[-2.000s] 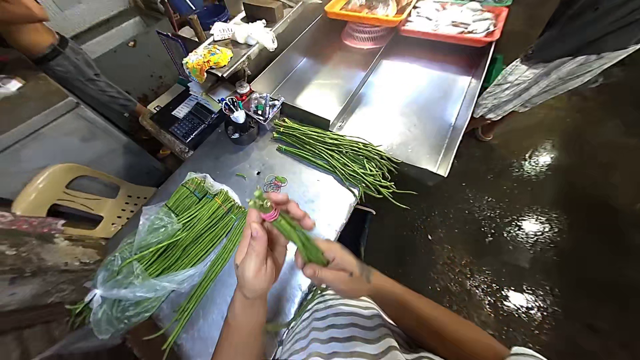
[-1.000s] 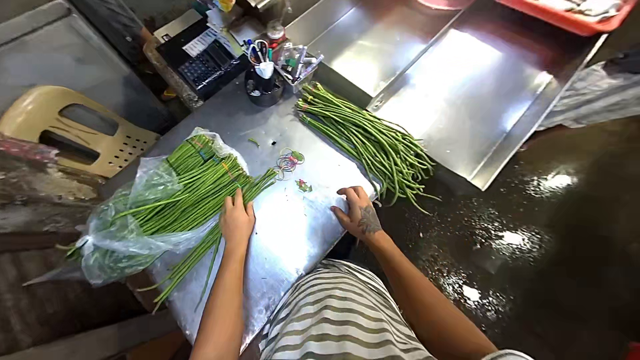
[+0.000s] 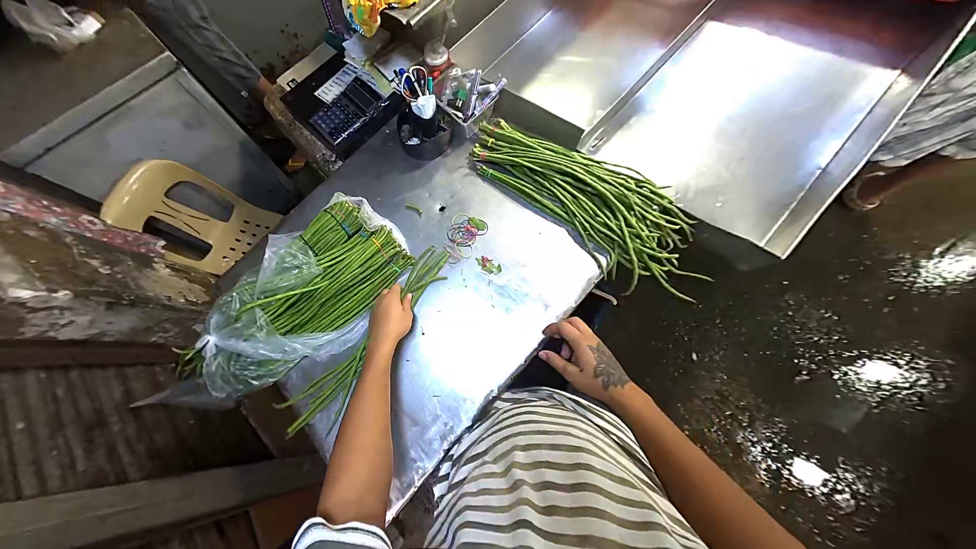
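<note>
My left hand point(image 3: 391, 314) is closed around some loose long green beans point(image 3: 424, 273) on the metal table, beside banded bundles of long beans point(image 3: 328, 282) in a clear plastic bag point(image 3: 263, 339). My right hand point(image 3: 581, 357), tattooed on its back, is at the table's near right edge with nothing seen in it; its fingers are partly curled. More bundles of long beans point(image 3: 579, 183) lie at the table's far right corner, their tips hanging past the edge. Rubber bands point(image 3: 463, 231) and a small green scrap with a reddish band point(image 3: 489, 265) lie mid-table.
A black cup of pens and scissors point(image 3: 424, 133) and a clear container point(image 3: 467, 107) stand at the table's far end, near a calculator point(image 3: 347, 110). Metal trays point(image 3: 732, 114) adjoin at the right. A beige plastic chair point(image 3: 187, 213) stands left. The floor point(image 3: 762, 366) is wet.
Two seconds ago both hands held a short bunch of beans with a pink band. They have since parted, the left to the loose beans, the right to the table's edge.
</note>
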